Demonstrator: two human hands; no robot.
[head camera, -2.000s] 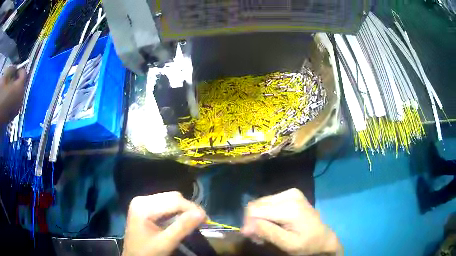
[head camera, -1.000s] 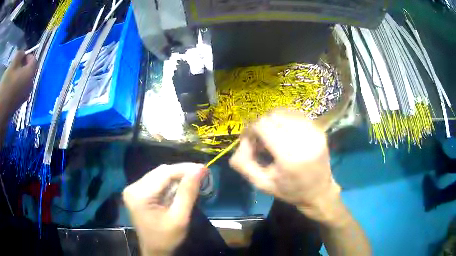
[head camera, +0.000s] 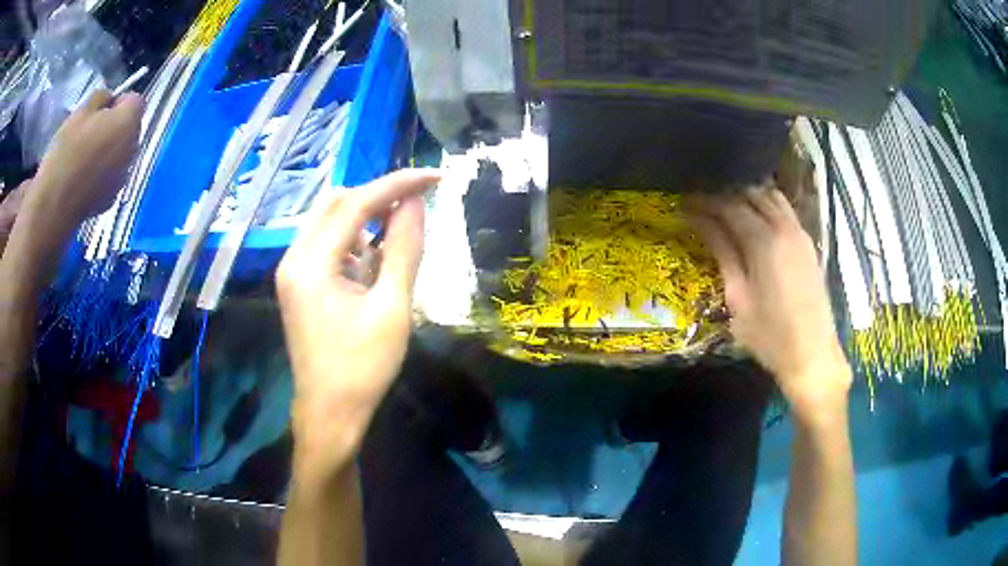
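Note:
Short yellow lead wires (head camera: 619, 260) lie in a loose heap in the open box (head camera: 619, 352) under the machine. My right hand (head camera: 763, 287) is over the right part of the heap, fingertips bent down into it; whether it pinches a wire is hidden. My left hand (head camera: 359, 276) is raised left of the bright machine area (head camera: 448, 243), in front of the blue bin (head camera: 370, 122). Its thumb and forefinger are apart, and no wire shows between them. The grey-white machine housing (head camera: 718, 88) is above the box, its narrow head (head camera: 462, 66) at its left.
White sleeves (head camera: 282, 166) lie in the blue bin. Long white strips (head camera: 216, 210) with blue tails lie across it. White strips (head camera: 895, 199) with yellow tails lie at the right. A neighbour's hand (head camera: 94, 144) is at the far left by a crumpled clear plastic bag (head camera: 72, 55).
The yellow wire held between my hands is gone from view. My right hand moved right to the heap; my left hand moved up and its fingers parted. The view shifted left.

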